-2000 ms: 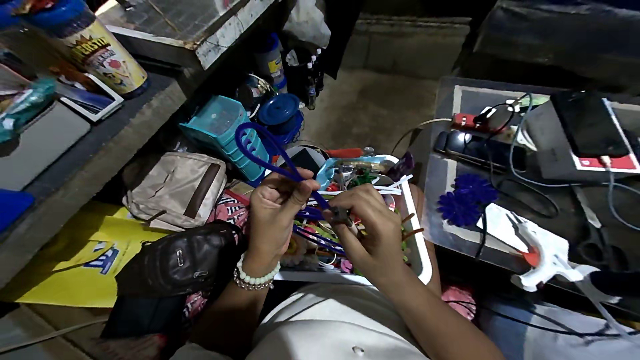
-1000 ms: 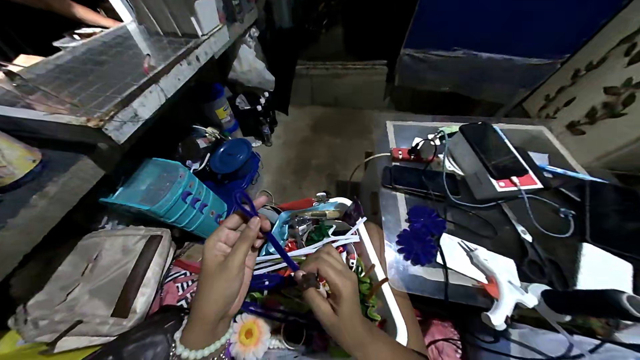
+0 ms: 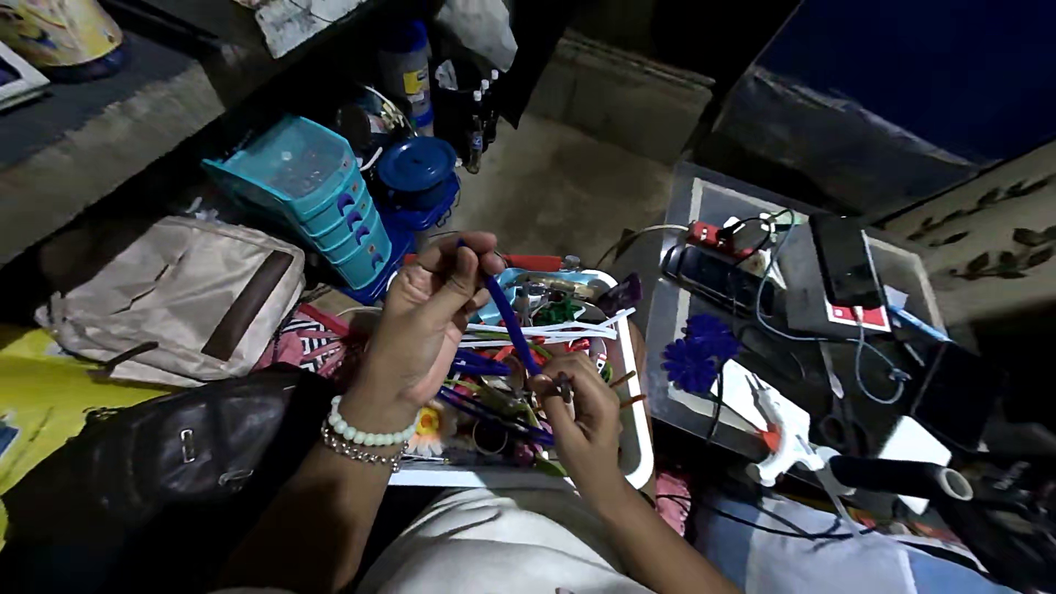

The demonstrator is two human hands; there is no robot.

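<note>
A blue pipe cleaner (image 3: 513,320) runs slantwise between my hands. My left hand (image 3: 433,318), with beaded bracelets on the wrist, pinches its upper end between thumb and fingers. Its lower end is in my right hand (image 3: 580,404), where a small dark object (image 3: 564,386) shows between the fingers; what it is I cannot tell. Below both hands lies a white tray (image 3: 638,412) of craft supplies, with more blue pipe cleaners (image 3: 495,417), white strips (image 3: 553,332) and an orange-centred flower (image 3: 428,422).
To the right, a low table (image 3: 672,330) holds a fuzzy blue flower (image 3: 700,353), a white glue gun (image 3: 780,433), scissors (image 3: 840,412), a phone (image 3: 846,260) and cables. At left are teal drawers (image 3: 330,206), a beige bag (image 3: 177,297) and a black leather bag (image 3: 190,445).
The blue pipe cleaner formed a loop above my left hand in the earlier frames; now it spans nearly straight between my hands. The view has shifted.
</note>
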